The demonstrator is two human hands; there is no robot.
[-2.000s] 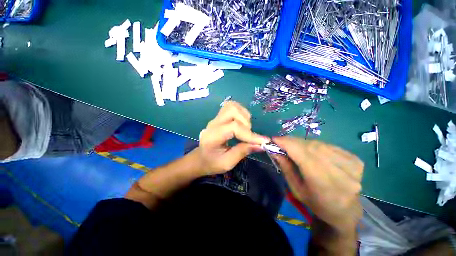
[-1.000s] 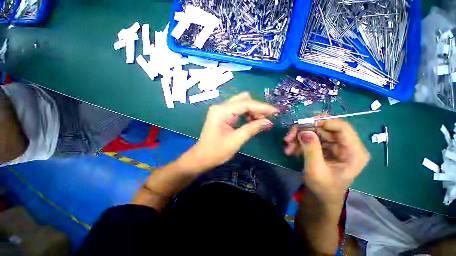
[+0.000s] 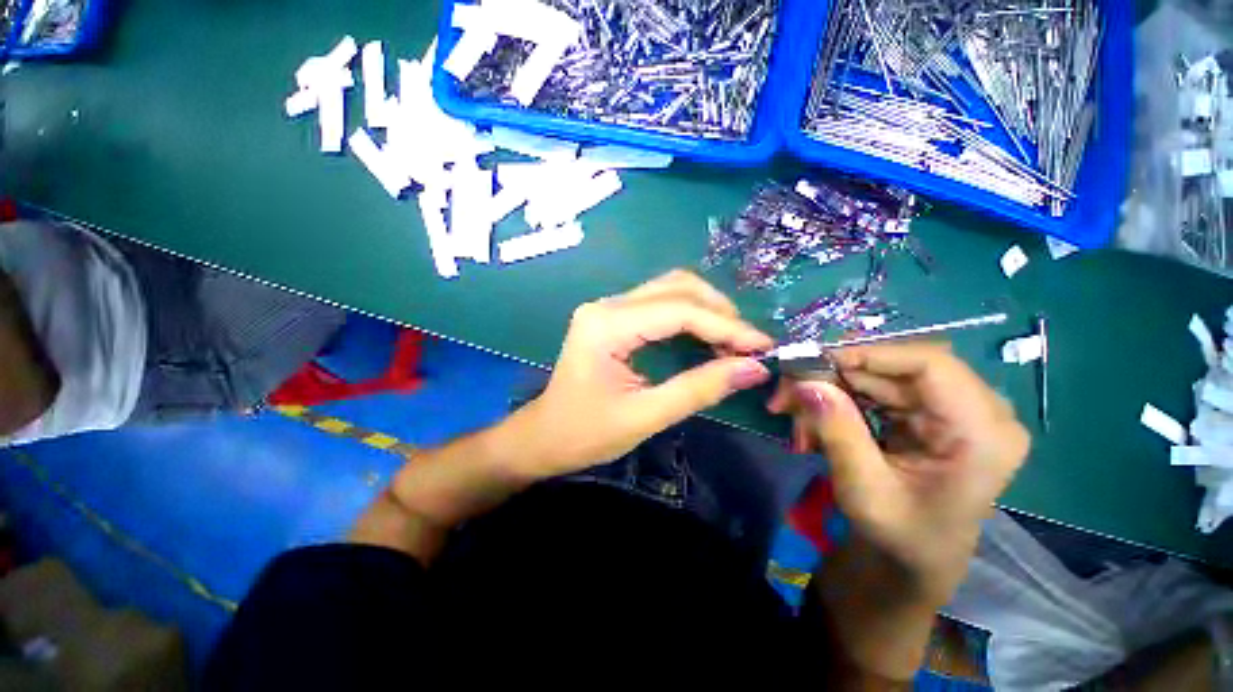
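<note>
A thin silver rod [image 3: 933,329] points right from my right hand [image 3: 913,446], whose thumb and fingers hold it near its left end. A small white tab [image 3: 798,350] sits at that end, between my hands. My left hand [image 3: 615,365] pinches the tip just left of the tab with thumb and forefinger; what exactly lies between these fingertips is too small to tell. Something dark shows under the fingers of my right hand, partly hidden. A tangled heap of small leaded parts [image 3: 811,230] lies beyond my hands.
White strips [image 3: 460,203] lie in a loose pile at left. The left blue tray [image 3: 609,146] holds short metal pieces, the right blue tray [image 3: 947,189] rods. A joined piece [image 3: 1043,372] and white tabbed pile [image 3: 1207,433] lie at right. People's legs show at both sides.
Since one second ago, my left hand has moved right and its fingertips have closed at the rod's tabbed end. Earlier both hands were together lower down; the rod now points right.
</note>
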